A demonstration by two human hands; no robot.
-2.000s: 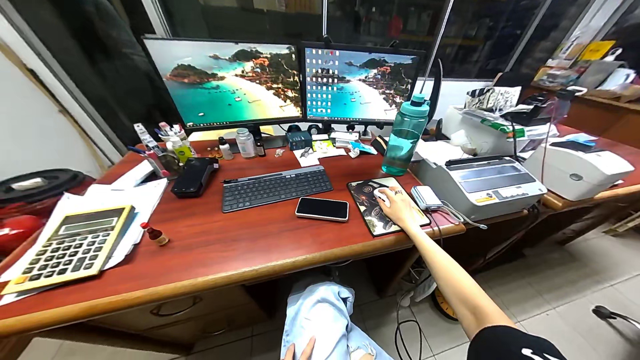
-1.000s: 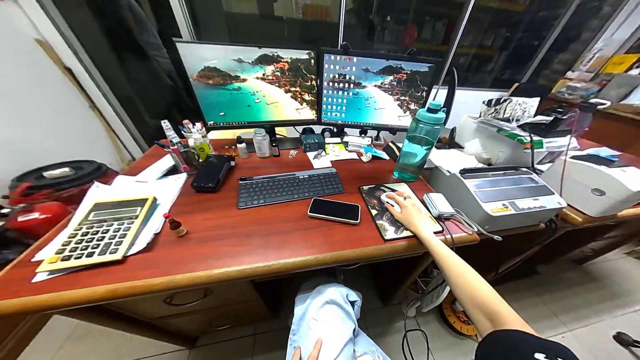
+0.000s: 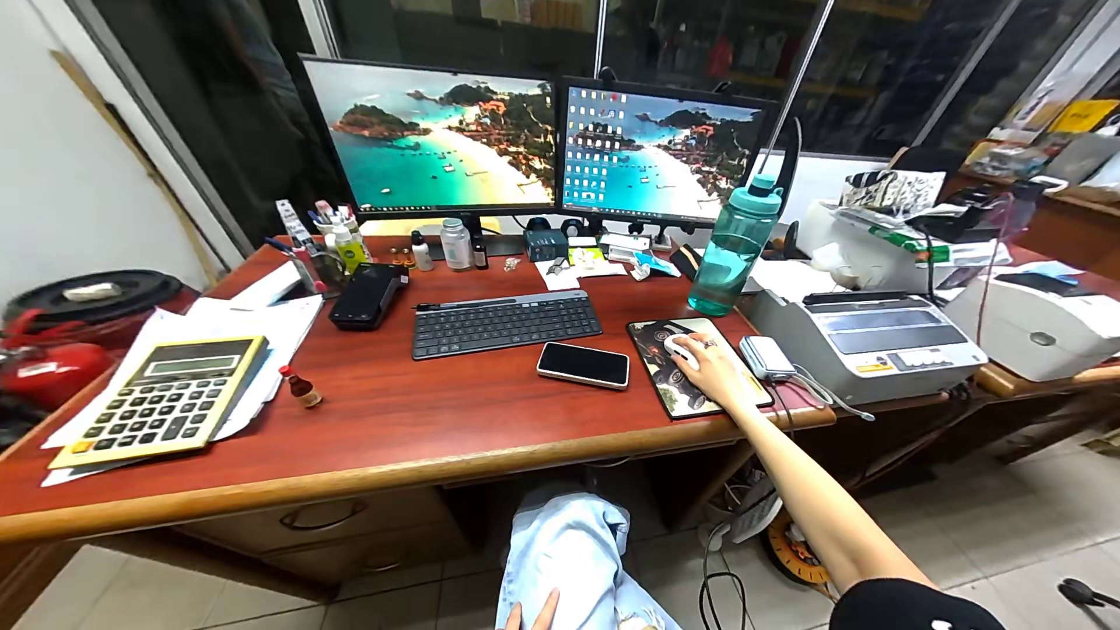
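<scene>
My right hand (image 3: 716, 372) rests over a white computer mouse (image 3: 681, 350) on a patterned mouse pad (image 3: 658, 385). Left of the pad lies a smartphone (image 3: 583, 365), its screen dark, below a black keyboard (image 3: 507, 324). Only some fingers of my left hand (image 3: 532, 612) show at the bottom edge, spread on the light denim over my leg (image 3: 564, 542); the rest is out of frame. Behind the pad stands a teal water bottle (image 3: 735, 249). Two monitors, left (image 3: 437, 140) and right (image 3: 661, 153), show a beach picture, the right one with icons.
A large yellow calculator (image 3: 166, 398) lies on papers at the left, near a small red-capped bottle (image 3: 302, 388) and a black device (image 3: 369, 296). Right of the pad are a white adapter-like box (image 3: 766, 358) with cables and a grey printer (image 3: 884, 341). The wooden desk edge (image 3: 420, 472) runs in front.
The view has shifted somewhat. My right hand stays at the mouse and my left hand stays on my leg, with less of it in view than two seconds ago.
</scene>
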